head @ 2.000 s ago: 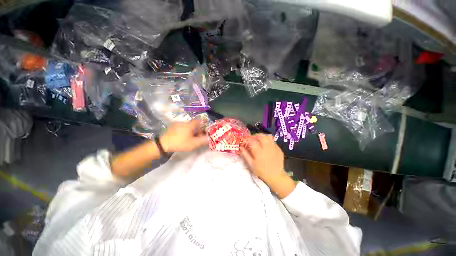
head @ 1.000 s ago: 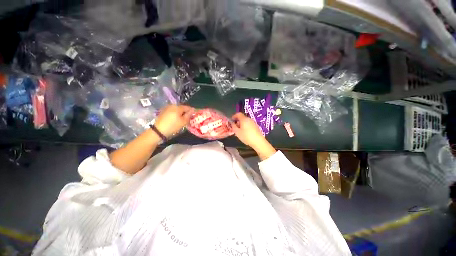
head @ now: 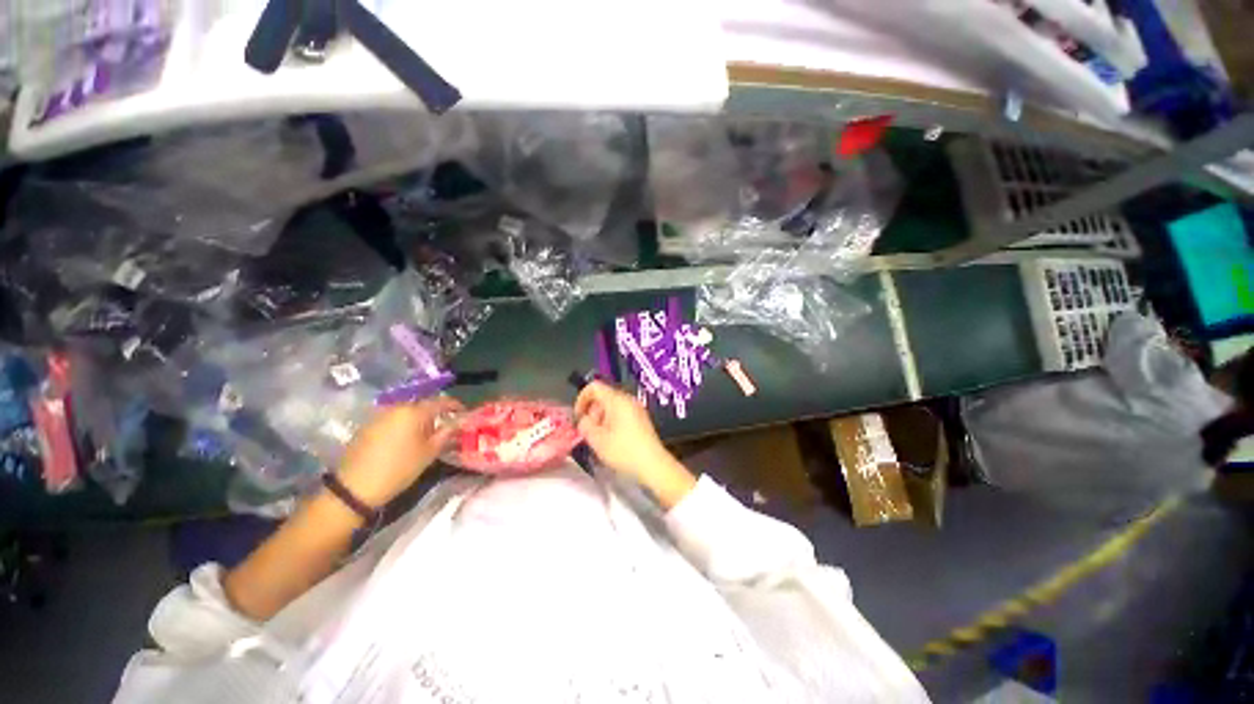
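Note:
A clear bag of red printed tags (head: pixel 514 436) is stretched level between my two hands, just in front of my white garment. My left hand (head: pixel 402 447) grips its left end. My right hand (head: pixel 618 426) pinches its right end. A loose pile of purple printed straps (head: pixel 656 354) lies on the green bench (head: pixel 811 388), right of and beyond my right hand. A single pinkish piece (head: pixel 741 377) lies beside the pile. Two purple strips (head: pixel 415 369) and a short black strap lie beyond my left hand.
Crumpled clear poly bags (head: pixel 784 282) cover the back of the bench and its left side. Black straps (head: pixel 399 52) lie on the white shelf (head: pixel 591 62) above. An open brown carton (head: pixel 875 468) stands below the bench at right. A grey plastic bag (head: pixel 1100 426) is at far right.
The view has turned, showing more of the white shelf and the right side. The red bag has gone from bunched in both hands to stretched flat between them.

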